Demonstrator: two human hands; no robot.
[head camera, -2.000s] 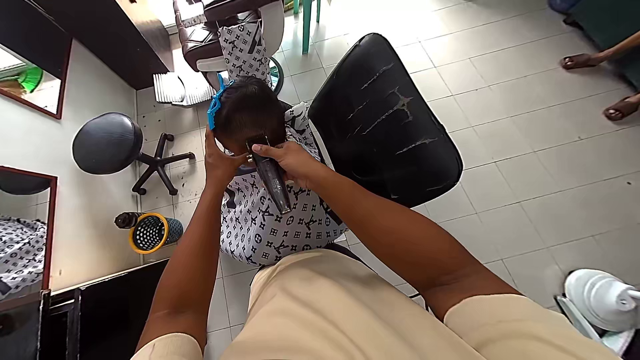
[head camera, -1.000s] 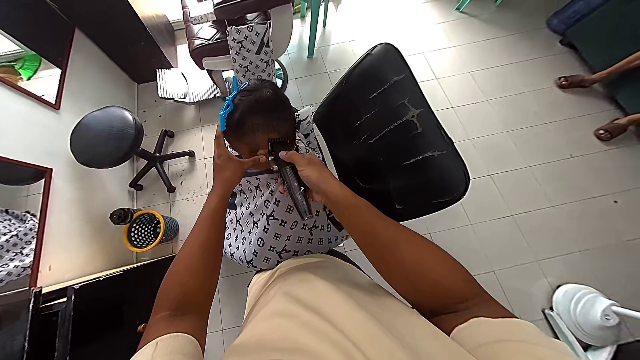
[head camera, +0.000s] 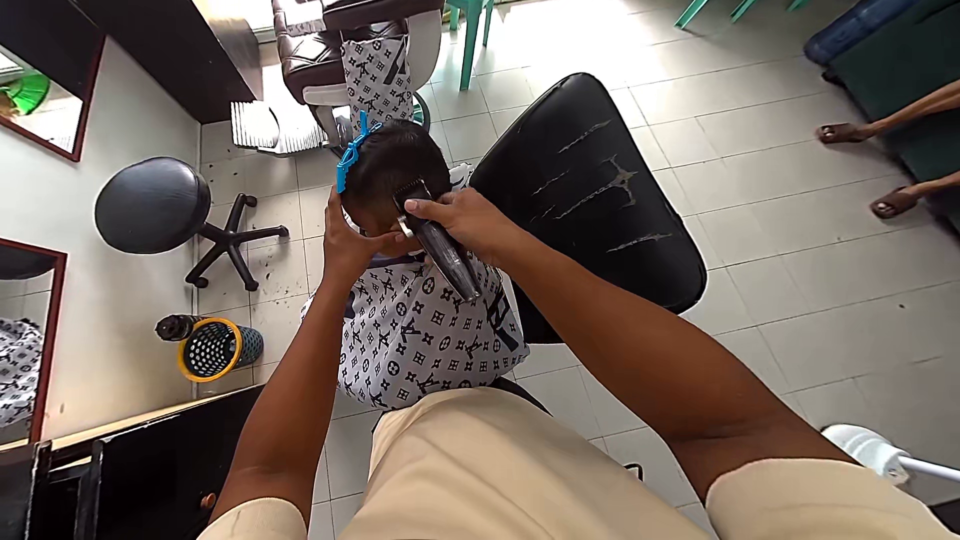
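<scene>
My right hand (head camera: 469, 223) grips a dark hair clipper (head camera: 444, 251), its blade end against the hair on the side of a seated person's head (head camera: 397, 161). My left hand (head camera: 352, 244) lies along the face side of that head, fingers apart, steadying or touching it; its thumb reaches close to the clipper. Blue hair clips (head camera: 351, 159) stand in the dark hair at the left of the head. A white barber cape (head camera: 420, 337) with a dark pattern covers the person's body. The face is mostly hidden by my hands.
A worn black chair back (head camera: 592, 202) stands close at the right. To the left are a black wheeled stool (head camera: 154, 205) and a basket with a yellow rim (head camera: 238, 351). A brown salon chair (head camera: 307, 56) is beyond the head. Another person's sandaled feet (head camera: 892, 202) show far right.
The clipper and my right hand have stayed by the head, with the clipper's angle shifting slightly. My left hand remains at the head.
</scene>
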